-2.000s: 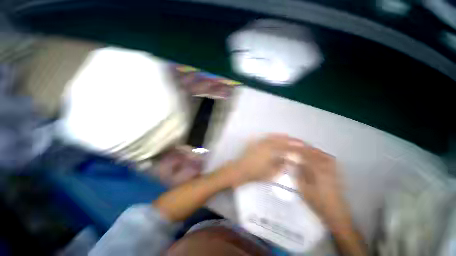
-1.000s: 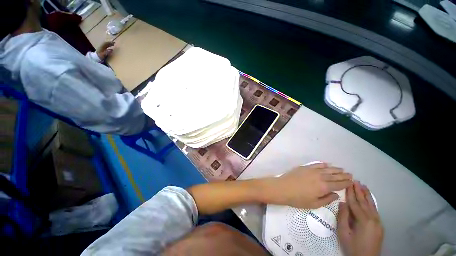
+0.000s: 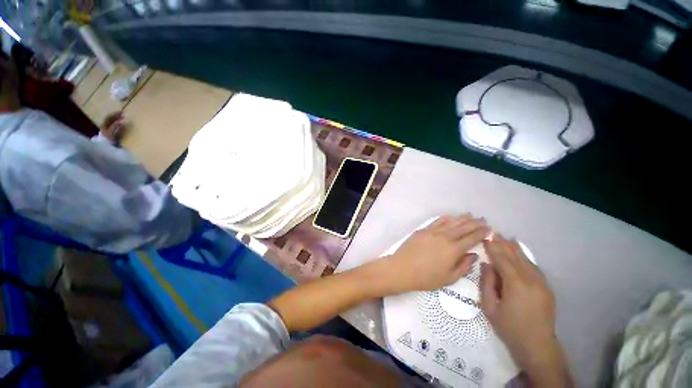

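Observation:
A white hexagonal printed panel [image 3: 448,333] lies print side up on the light grey board, with a grey dot sunburst and a row of small icons along its near edge. My left hand [image 3: 440,254] lies flat across its far left part, fingers pointing right. My right hand [image 3: 520,295] lies on its right part, fingers pointing away from me. The fingertips of both hands nearly meet at the panel's far edge. Both hands rest on top of the panel; neither is closed round it.
A stack of white panels [image 3: 246,163] stands at left on a patterned cover [image 3: 303,254], beside a smartphone [image 3: 347,197]. A ringed panel [image 3: 523,117] lies on the dark green conveyor [image 3: 364,83]. A pale stack [image 3: 660,345] is at lower right. A person [image 3: 83,182] sits at left.
The view has swung, so the phone, left stack and ringed panel sit further left in the picture. Both hands remain on the printed panel, whose icon row now shows more fully.

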